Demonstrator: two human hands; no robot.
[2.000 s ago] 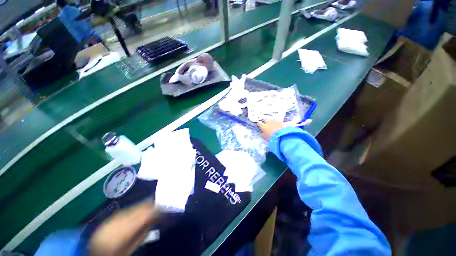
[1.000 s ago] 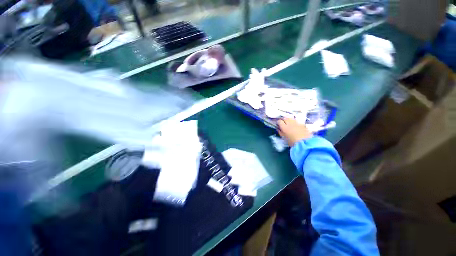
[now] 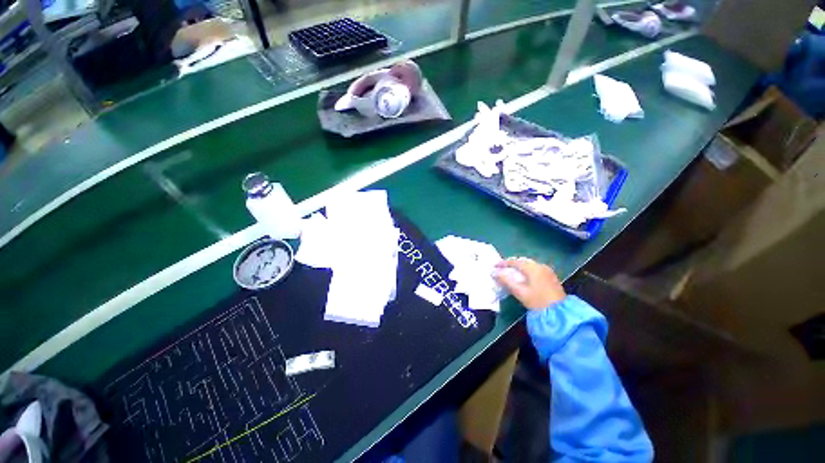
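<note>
My right hand (image 3: 532,282) is at the right edge of a small pile of white sheets (image 3: 466,264), fingertips close together. Whether they pinch a sheet or something small and pale is unclear. My left hand is out of the picture. More white sheets (image 3: 362,262) lie loosely stacked on the black mat (image 3: 362,362). A small white strip (image 3: 309,363) lies on the mat in front of them. A whitish bottle (image 3: 273,208) stands behind a round dish (image 3: 264,264) with a dark rim.
A blue-rimmed tray (image 3: 592,226) holds white parts and plastic. Headphones (image 3: 384,93) lie on a grey bag across the rail. Part of another pair (image 3: 29,434) shows at lower left. White bundles (image 3: 689,80) lie farther right. Open cardboard boxes (image 3: 760,199) are right of the bench.
The clear plastic in front of the tray is gone. The blurred pale shape at left has gone too. My right hand has moved from the tray down to the sheets; my left hand has left view.
</note>
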